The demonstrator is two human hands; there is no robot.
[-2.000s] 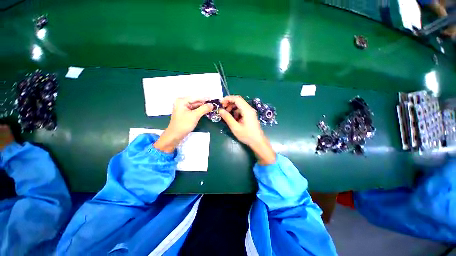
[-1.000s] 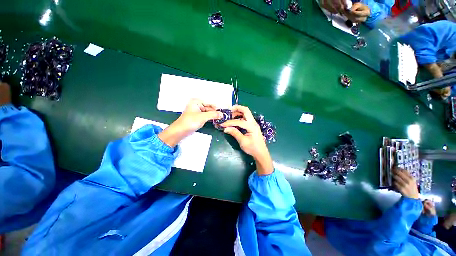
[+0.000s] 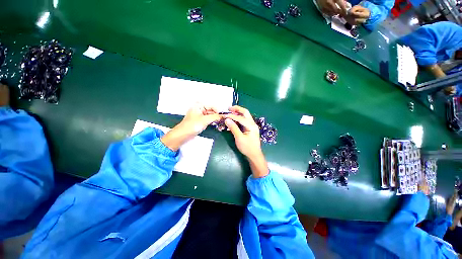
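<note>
My left hand (image 3: 196, 120) and my right hand (image 3: 244, 130) meet over the bench, fingertips close together. Between them they hold a small dark module (image 3: 221, 123), mostly hidden by the fingers. A small module pile (image 3: 266, 131) lies just right of my right hand. Tweezers (image 3: 235, 93) lie beyond my fingers at the right edge of a plain white sheet (image 3: 190, 96). A second white sheet (image 3: 196, 156) lies nearer my body, partly under my left forearm.
A large module heap (image 3: 44, 71) lies at far left, another heap (image 3: 335, 163) at right. Stacked trays (image 3: 403, 166) stand far right by a worker's hand. Single modules (image 3: 195, 15) lie on the green belt (image 3: 243, 55). Small white squares (image 3: 306, 120) lie on the bench. Other workers' blue sleeves are at both sides.
The view has turned and tilted since the first frame. My right fingers have closed in over the module, which shows less now. Modules on the belt have shifted left.
</note>
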